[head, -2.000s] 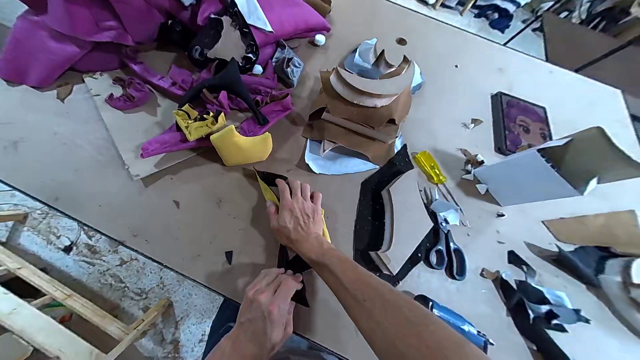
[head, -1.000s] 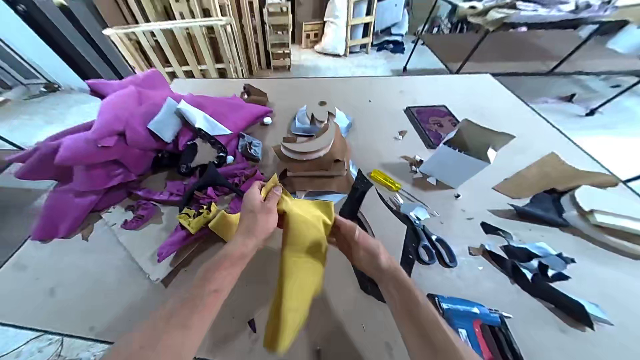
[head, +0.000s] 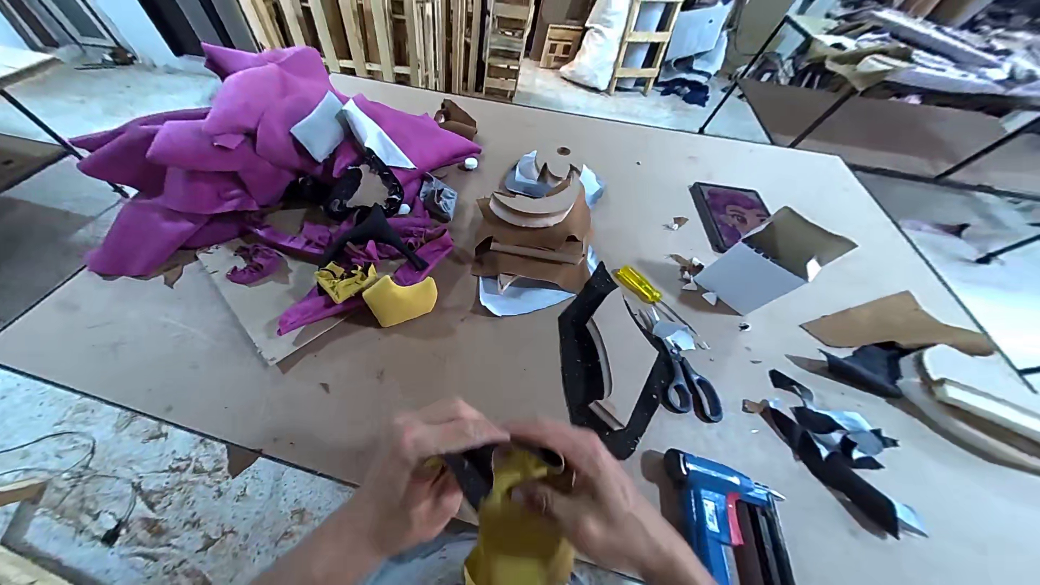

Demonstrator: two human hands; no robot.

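Note:
Low at the table's near edge, my left hand [head: 435, 467] and my right hand [head: 573, 487] both grip a yellow fabric piece [head: 520, 528] with a black layer [head: 471, 471] folded at its upper end. The hands are close together and somewhat blurred. A black fabric-covered frame piece [head: 578, 366] lies ahead and right of them, beside scissors with dark handles [head: 691, 390] and a yellow-handled screwdriver [head: 638, 284]. Another yellow piece [head: 400, 301] rests to the left by crumpled yellow fabric [head: 345, 282].
A heap of magenta fabric [head: 244, 138] covers the back left. Brown and white cut pieces [head: 532, 244] lie at the centre. To the right are an open white box [head: 756, 272], a framed picture [head: 730, 213], black scraps [head: 837, 463] and a blue staple gun [head: 719, 512].
From flat on the table at two seconds ago, my hands lifted and spread the yellow piece; now they hold it lower, closer together, with its black layer showing. The view has tilted up.

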